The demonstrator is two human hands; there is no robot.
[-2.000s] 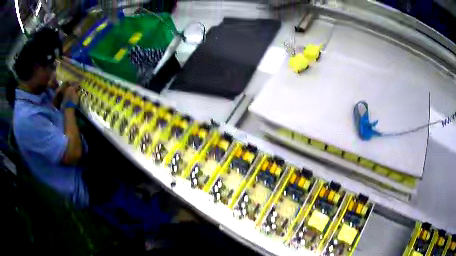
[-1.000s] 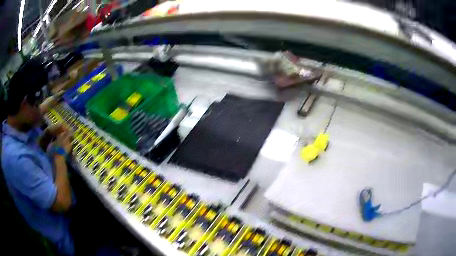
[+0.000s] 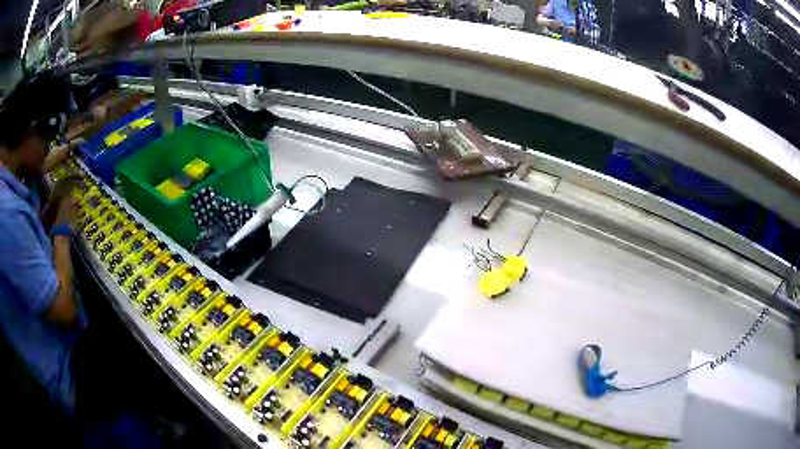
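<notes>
Neither of my hands is in the picture. A long row of circuit boards [image 3: 210, 358] with yellow edges curves from the far left to the bottom centre. Two yellow transformers [image 3: 497, 280] with thin dark leads lie together on a white separator sheet [image 3: 526, 351]. More yellow blocks [image 3: 526, 410] show in a line under the sheet's front edge. A blue wrist strap [image 3: 594, 372] lies on the sheet, its cord running right into a dark coil.
A black mat [image 3: 355, 247] lies left of the sheet. A green bin [image 3: 197, 175] holds yellow parts, with a checked bag [image 3: 224, 213] beside it. A blue bin [image 3: 132, 140] stands behind. A plastic bag of parts [image 3: 460, 149] rests on the rear rail. A person [image 3: 35, 263] works at the left.
The view has tilted up and shifted, so the rear rail and shelf now show and the nearest boards have left the bottom edge. The transformers and strap still lie on the sheet.
</notes>
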